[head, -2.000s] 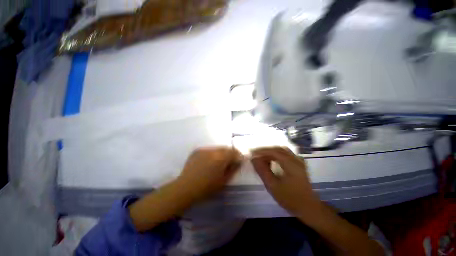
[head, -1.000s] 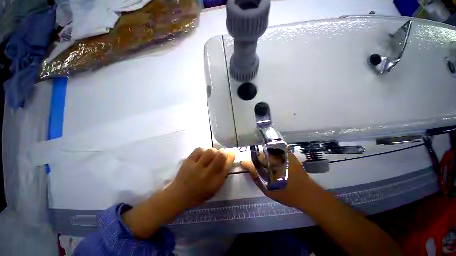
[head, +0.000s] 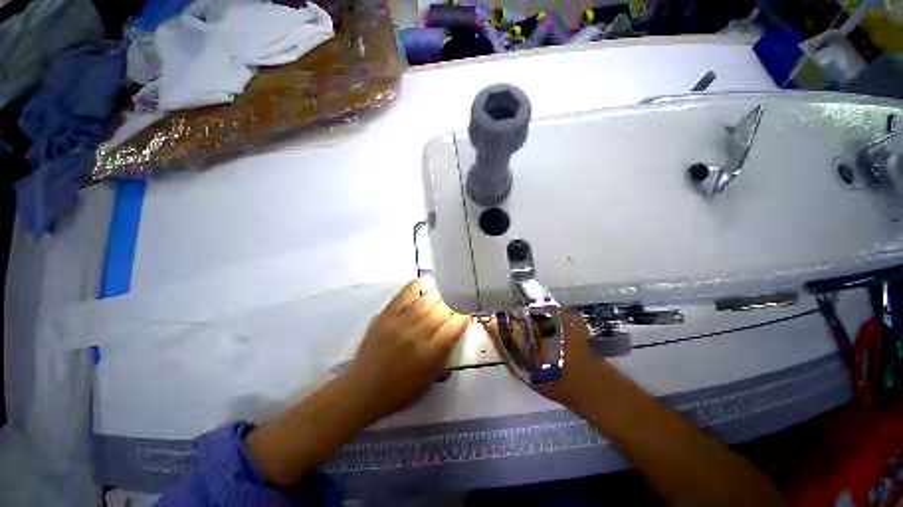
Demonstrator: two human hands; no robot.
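Note:
The white sewing machine head (head: 614, 208) lies across the right half of the head view. My left hand (head: 411, 342) is palm down at its near left corner, fingers close together and fingertips by the needle area. My right hand (head: 574, 361) is on the other side, partly hidden behind the shiny take-up lever guard (head: 535, 347). A small bright white patch (head: 482, 344) shows between the hands; whether it is fabric or plate is unclear. Any fabric under the fingers is hidden. White strips (head: 198, 315) lie flat to the left.
Blue tape (head: 124, 238) is at left. A brown plastic-wrapped package (head: 327, 84) with white cloth (head: 238, 50) stands at back left. Thread cones (head: 451, 17) are behind the table. Red-handled snips (head: 867, 347) lie at right. A measuring strip (head: 436, 436) runs along the front edge.
Since a second ago, the view has shifted, bringing thread cones into sight. My left hand's fingers are flatter and nearer the machine head. The white piece earlier visible between my hands is now mostly hidden.

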